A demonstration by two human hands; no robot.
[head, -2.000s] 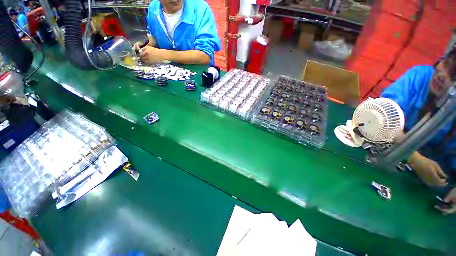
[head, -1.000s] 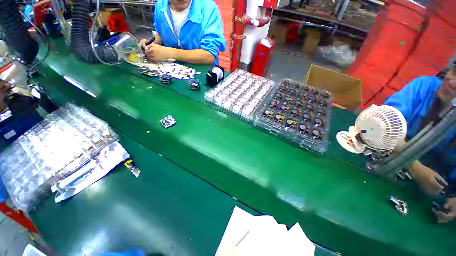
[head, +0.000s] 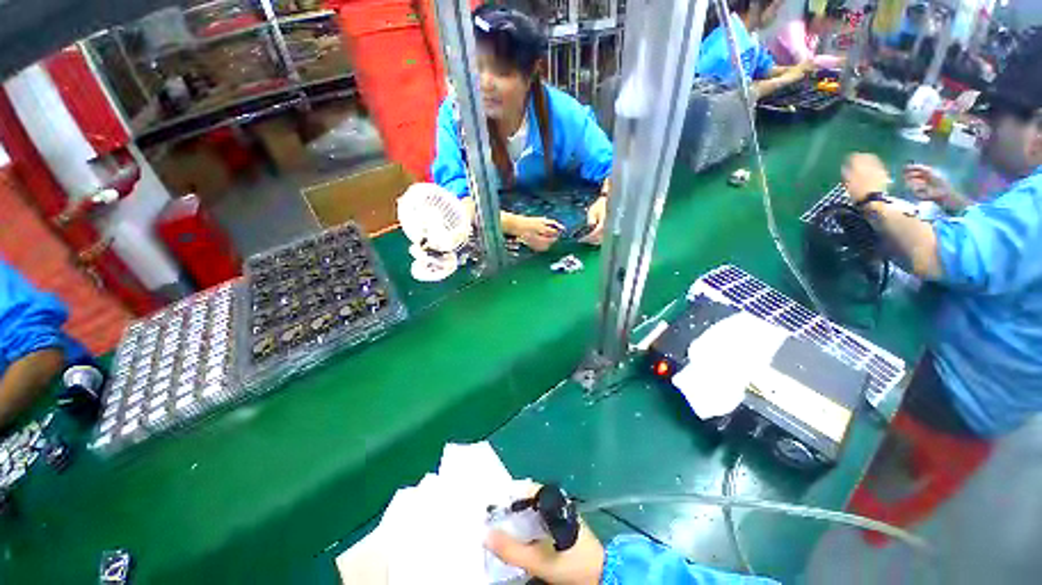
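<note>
My right hand (head: 548, 555), in a blue sleeve, comes in from the bottom right and is closed around the dispensing syringe. The syringe's black cap (head: 558, 517) shows above the hand, with a pale air hose (head: 743, 501) running off to the right. The barrel is mostly hidden by the hand and hard to tell from the white behind it. Hand and syringe are over the right side of the white wiping papers (head: 429, 526); I cannot tell if they touch. My left hand is not in view.
A dark controller box (head: 814, 383) with a red light is on a white rack (head: 874, 360), right. A metal post (head: 640, 171) stands beside the green conveyor (head: 457, 377). Two blister trays (head: 171, 360) (head: 320, 291), a fan (head: 434, 217) and small units (head: 114, 566) (head: 567, 264) are there. People sit across and right.
The view has swung to the right. The trays and fan now appear further left, and the controller box, the posts and my right hand with the syringe have come into view.
</note>
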